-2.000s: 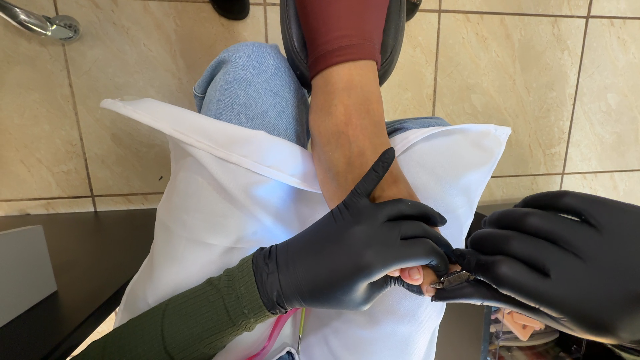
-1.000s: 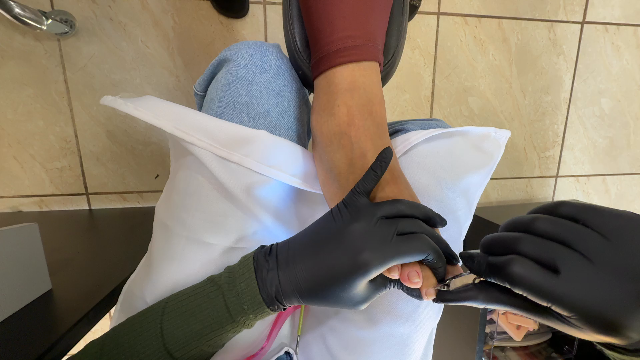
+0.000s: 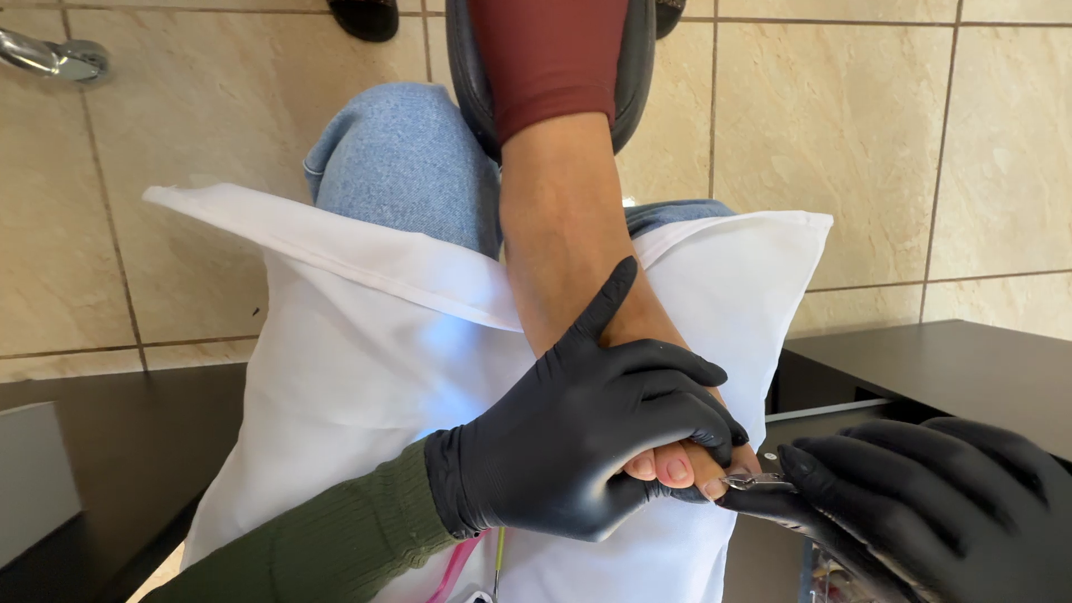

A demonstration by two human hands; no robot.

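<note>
Another person's bare foot [image 3: 565, 243] rests over a white cloth [image 3: 360, 377] on my lap. My left hand [image 3: 586, 427], in a black glove, is wrapped around the front of the foot, its fingers spreading the toes [image 3: 674, 463]. My right hand [image 3: 913, 502], gloved in black too, grips metal cuticle nippers [image 3: 758, 481] between thumb and fingers. The nippers' jaws touch a toe beside its nail. Most of their handles are hidden in my right hand.
Dark furniture surfaces [image 3: 946, 368] flank the cloth on both sides. A pink strap or cord [image 3: 459, 569] and a thin yellow-green stick lie at the bottom. A chrome chair leg [image 3: 59, 57] stands on the tiled floor at the upper left. A clear container sits at the lower right.
My right hand and the nippers have shifted slightly at the toe. My left hand keeps its hold on the foot.
</note>
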